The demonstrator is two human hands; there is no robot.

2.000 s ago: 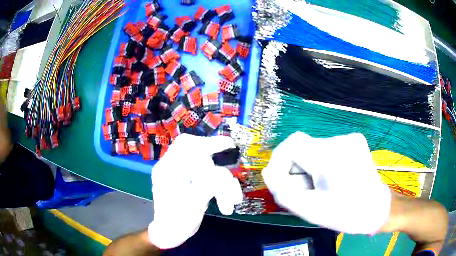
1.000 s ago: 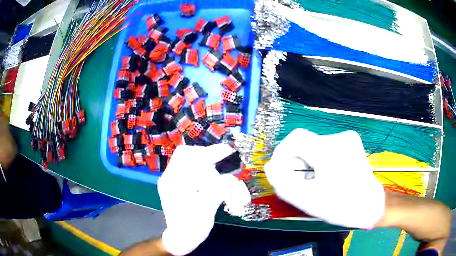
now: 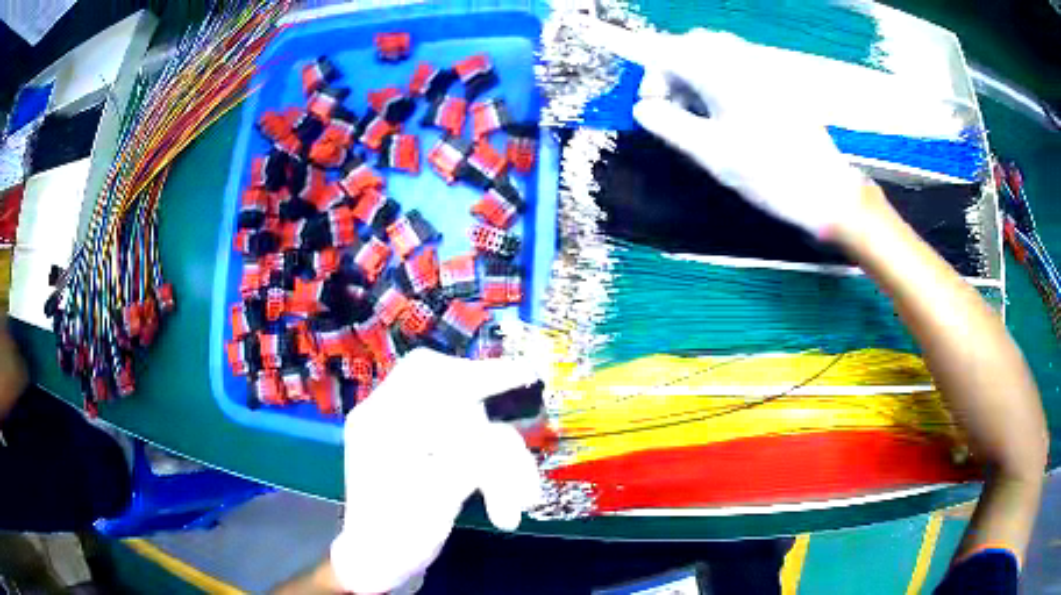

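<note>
My left hand point(image 3: 425, 459), in a white glove, holds a red and black connector housing point(image 3: 518, 403) between thumb and fingers at the near right corner of the blue tray. A thin dark wire runs from near the housing across the yellow wires point(image 3: 652, 409). My right hand point(image 3: 745, 134), also gloved, is over the far part of the wire rack, across the blue wires point(image 3: 908, 153) and black wires point(image 3: 698, 215). Its fingertips are near the silvery terminals point(image 3: 570, 70) and the white wires; whether they grip a wire is unclear.
The blue tray point(image 3: 236, 349) holds many loose housings. Finished harnesses point(image 3: 146, 209) lie left of it, with others at the right edge point(image 3: 1018, 215). Red wires point(image 3: 745, 467) and green wires point(image 3: 721, 308) lie in the rack. Another person's dark sleeve point(image 3: 58, 442) is at lower left.
My right hand has moved away from beside my left hand to the far rack, uncovering the yellow and red wires. My left hand still holds the housing. The view has shifted slightly.
</note>
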